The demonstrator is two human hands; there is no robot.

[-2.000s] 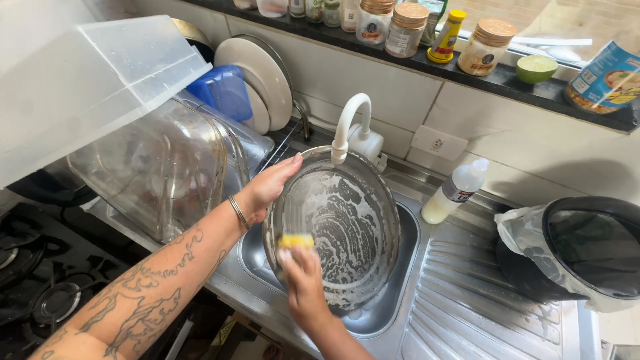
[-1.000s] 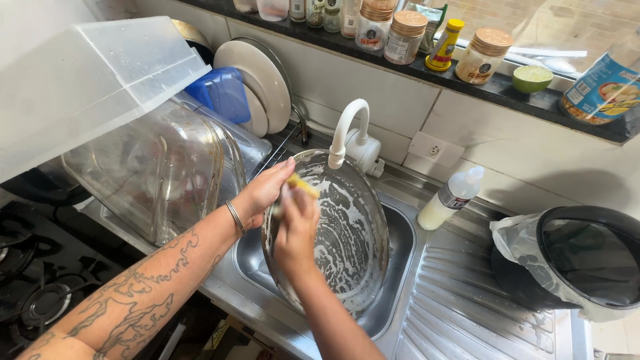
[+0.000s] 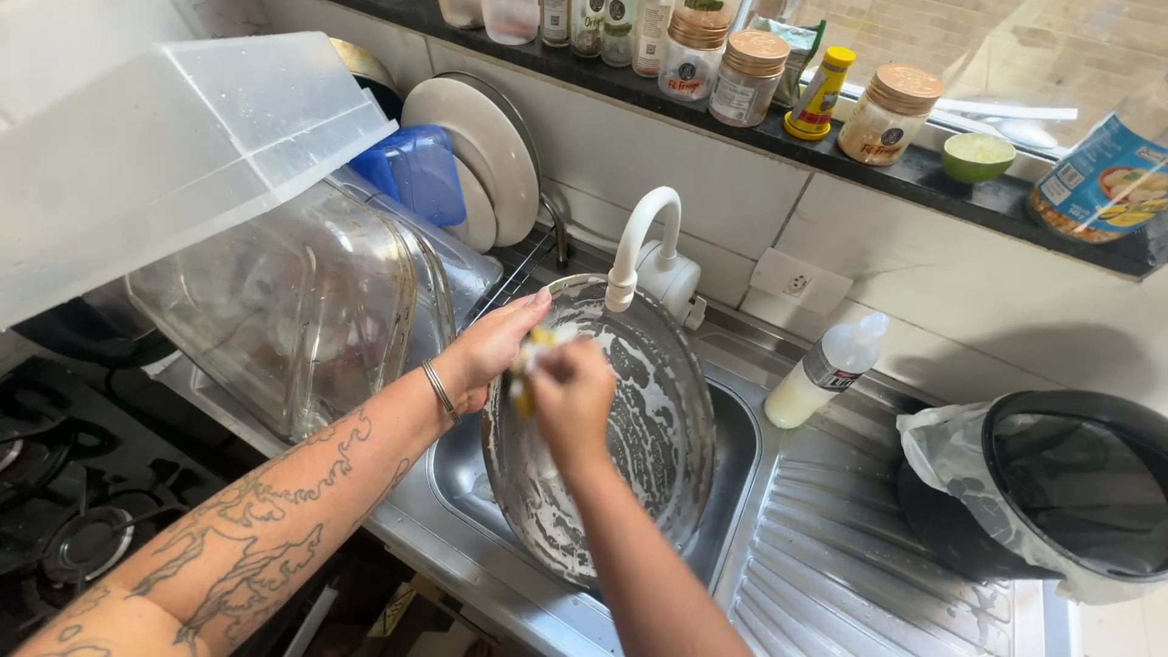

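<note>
A round metal pan (image 3: 639, 438), streaked with white suds inside, is tilted in the stainless steel sink (image 3: 739, 456). My left hand (image 3: 497, 351) grips its upper left rim, the thumb on top and the other fingers hidden behind. In my right hand (image 3: 575, 388) is a foamy yellow sponge (image 3: 538, 351), blurred, against the pan's inner left side near my left hand. The white faucet (image 3: 648, 233) arches over the pan's top edge.
A bottle of pale liquid (image 3: 812, 383) stands right of the sink, near a lined black bin (image 3: 1031, 493). Glass dishes (image 3: 292, 292), a clear plastic box (image 3: 265, 119) and plates (image 3: 497, 137) crowd the left. Jars (image 3: 748, 78) line the ledge; a gas stove (image 3: 91, 529) lies lower left.
My right hand with the sponge has moved from the pan's lower left part up toward my left hand. My left hand still holds the rim.
</note>
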